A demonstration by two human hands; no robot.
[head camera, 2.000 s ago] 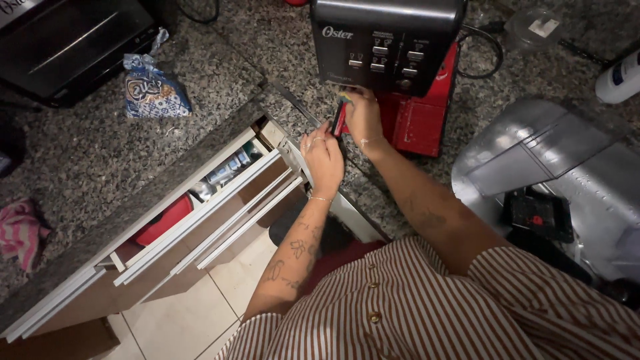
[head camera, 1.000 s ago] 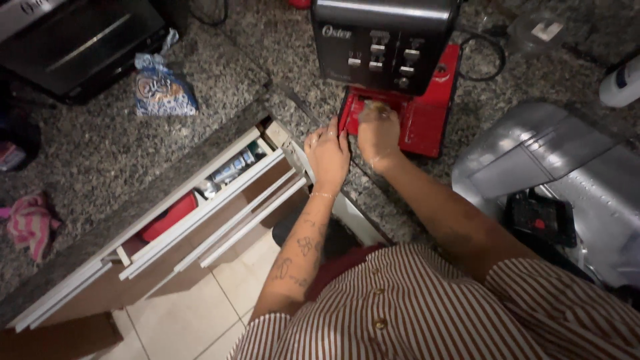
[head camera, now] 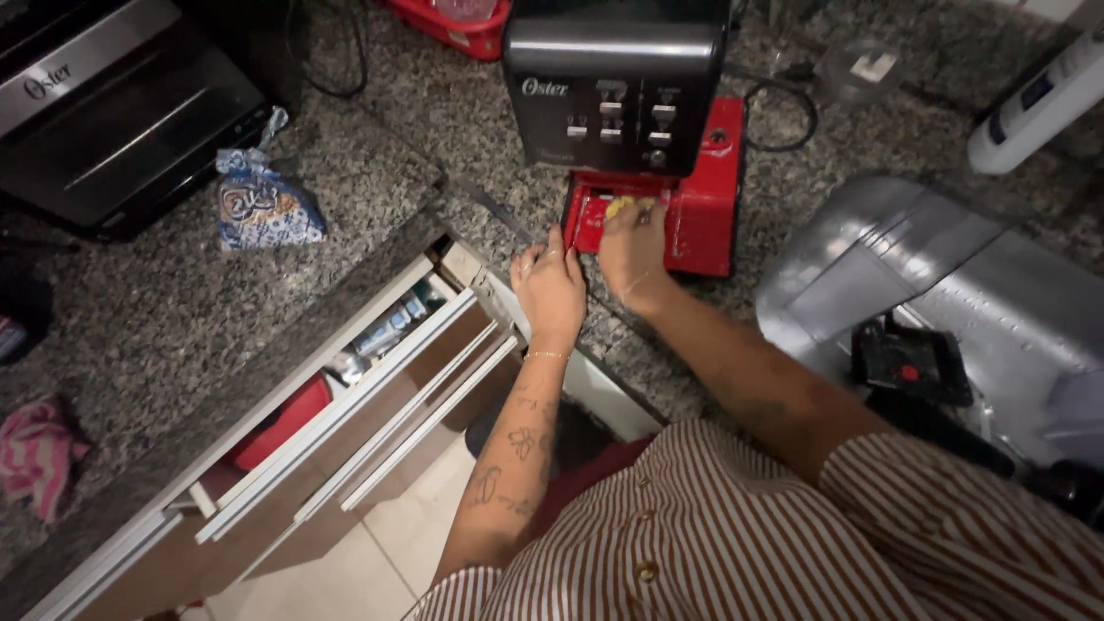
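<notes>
My right hand [head camera: 634,250] is closed on a yellow sponge [head camera: 631,207], which rests against the red base [head camera: 707,216] of an Oster countertop appliance. The black head of the appliance [head camera: 614,95], with its buttons, overhangs the base just beyond that hand. My left hand [head camera: 548,289] lies at the near left edge of the red base, fingers stretched forward and touching the edge; nothing shows in it. Part of the sponge is hidden by my right fingers. White smears mark the red surface.
A printed blue-and-white bag [head camera: 269,207] and an Oster oven [head camera: 112,112] are at left, above an open drawer [head camera: 345,405]. A sink [head camera: 1018,276] with a black part [head camera: 910,362] is at right. A white bottle [head camera: 1035,108], power cord [head camera: 789,112] and pink striped cloth [head camera: 39,453] are also around.
My right hand has moved from the left edge of the red base onto its surface under the black head. My left hand stays at the edge, its fingers now stretched forward.
</notes>
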